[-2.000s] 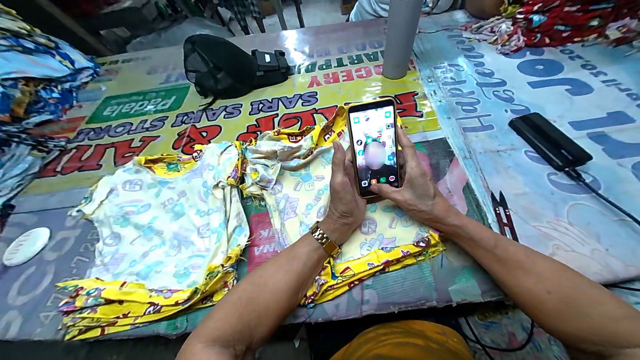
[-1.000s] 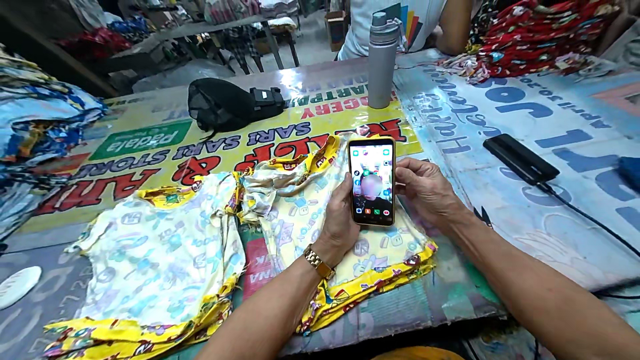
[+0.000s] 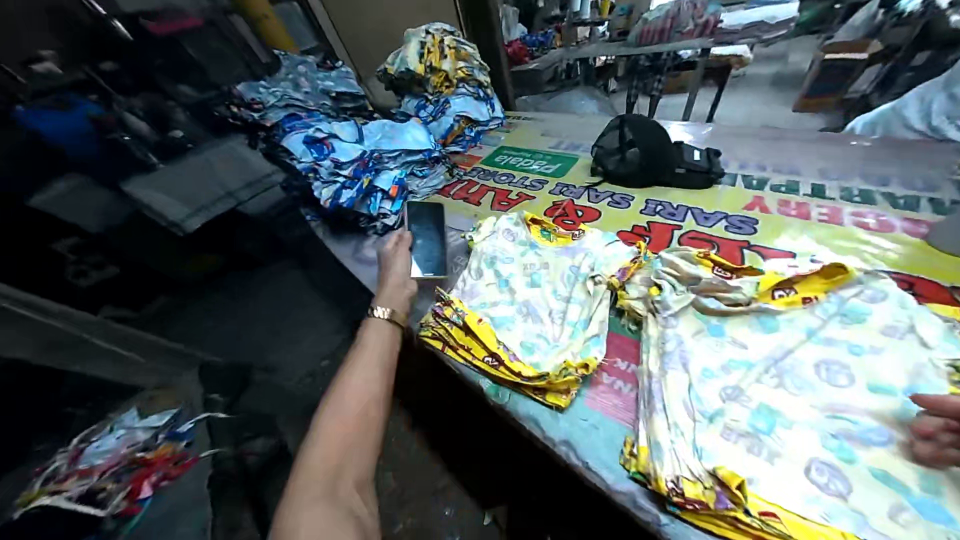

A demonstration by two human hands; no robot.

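Note:
My left hand (image 3: 397, 271), with a gold-coloured watch or bracelet at its wrist, holds a smartphone (image 3: 427, 240) by its lower left edge; the phone's screen looks dark. The phone is over the table's left edge, just left of a small stack of pale printed shirts with yellow trim (image 3: 544, 292). A larger stack of matching shirts (image 3: 787, 390) lies to the right. Only the fingers of my right hand (image 3: 936, 431) show at the right frame edge, blurred, over or on this larger stack.
Blue printed garments (image 3: 360, 150) are heaped at the table's far left corner, near a yellow and white pile (image 3: 439, 60). A black mesh cap (image 3: 634, 150) lies on the printed tarpaulin table cover (image 3: 517, 199). Fabric scraps (image 3: 120, 465) are at the lower left. A person's pale sleeve shows at right.
The view has swung far left. My left hand has carried the phone from above the larger shirt stack to the table's left edge. My right hand is away from the phone, whose screen was lit before.

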